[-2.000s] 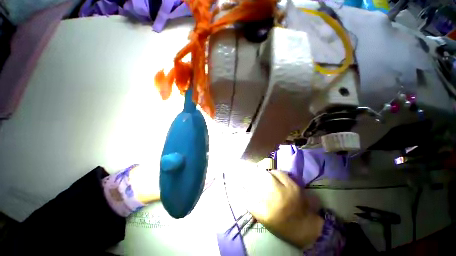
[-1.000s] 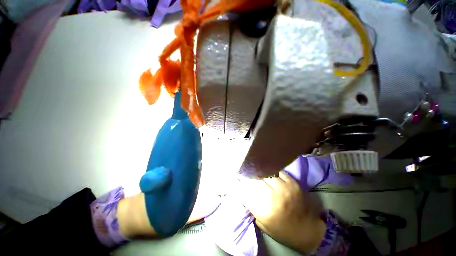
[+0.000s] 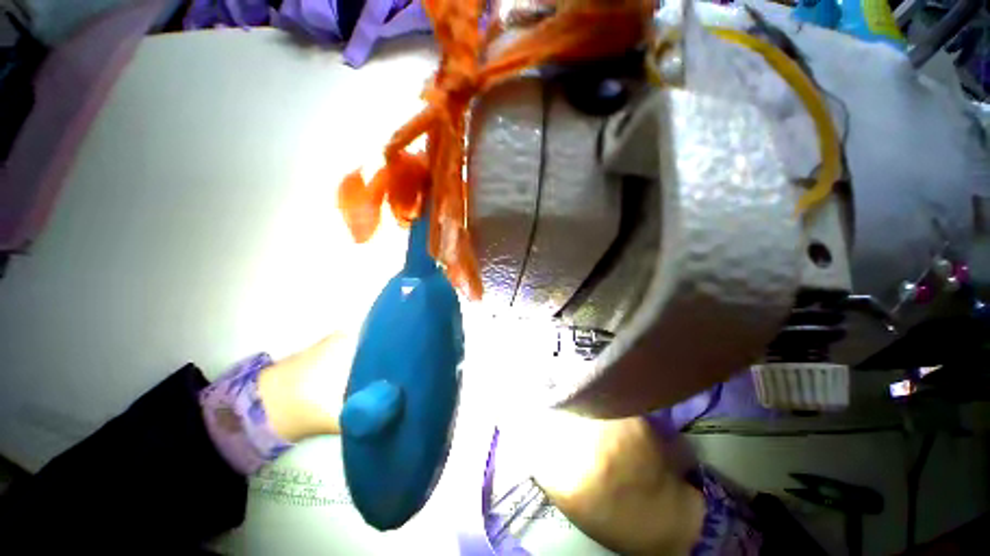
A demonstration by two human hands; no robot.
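Note:
The purple garment piece (image 3: 491,489) lies below the bright spot, its upper part bleached white by the lamp; more purple cloth (image 3: 695,404) shows under the machine head. My right hand (image 3: 613,472) rests at the cloth beside the sewing area, its fingertips lost in glare. My left hand (image 3: 309,391) reaches in from the left, its fingers hidden behind the blue oval switch (image 3: 402,402) and in the glare. The off-white sewing machine head (image 3: 716,217) covers much of the needle area. I cannot tell what either hand grips.
An orange tie (image 3: 456,98) and a yellow rubber band (image 3: 820,119) are on the head. Thread snips (image 3: 836,494) lie at the lower right. Purple fabric (image 3: 358,24) is heaped beyond the table. A printed ruler (image 3: 288,485) runs along the near edge.
The view has shifted, so the machine head sits lower and further right. My left hand has moved up, away from the near edge. The purple cloth end now looks narrower.

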